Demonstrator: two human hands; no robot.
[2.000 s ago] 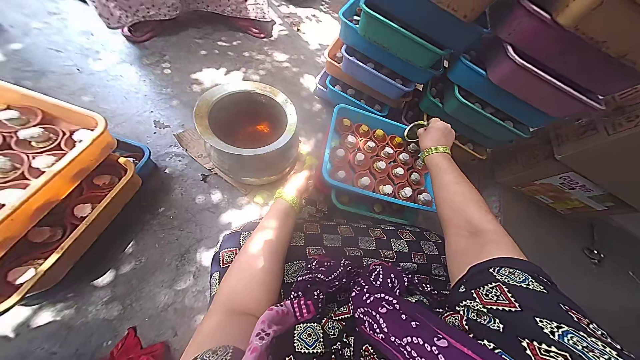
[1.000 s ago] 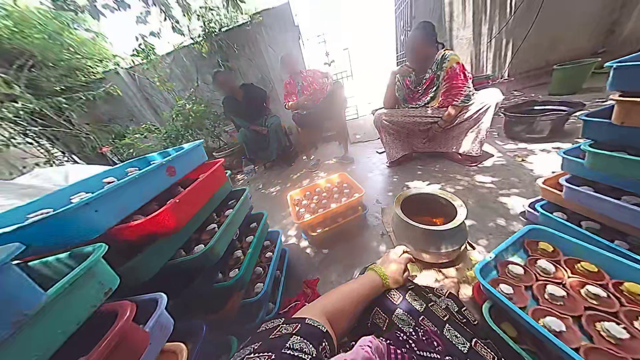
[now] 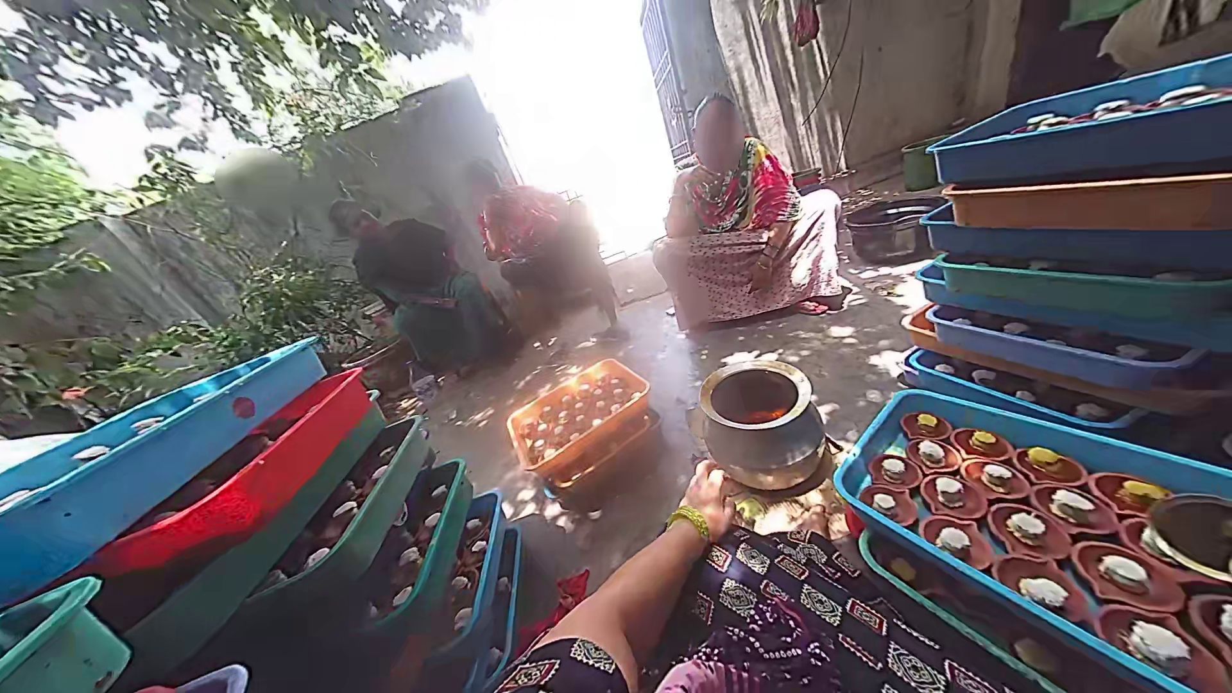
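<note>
My left hand (image 3: pixel 712 499), with a yellow-green bangle at the wrist, rests just below and left of a round metal pot (image 3: pixel 760 423) that has a dark interior with an orange glow. Its finger pose is too small to make out. My right hand is out of view. At the right, a blue plastic tray (image 3: pixel 972 414) holds several small clay cups (image 3: pixel 1023 526) with white or yellow tops. A round dark-topped vessel (image 3: pixel 1193 531) shows over the tray's right side, cut by the frame edge; whether a hand holds it is hidden.
Stacked trays of clay cups stand at the left (image 3: pixel 221 481) and right (image 3: pixel 1078 207). An orange tray (image 3: pixel 525 428) lies ahead on the ground. Three people sit beyond: one near the gate (image 3: pixel 746 212), two by the wall (image 3: pixel 539 226) (image 3: pixel 414 279). A dark tub (image 3: pixel 890 231) stands behind.
The view has swung up and left since the oldest frame. There my right hand held a small round vessel's handle over the blue tray; now that hand is out of view.
</note>
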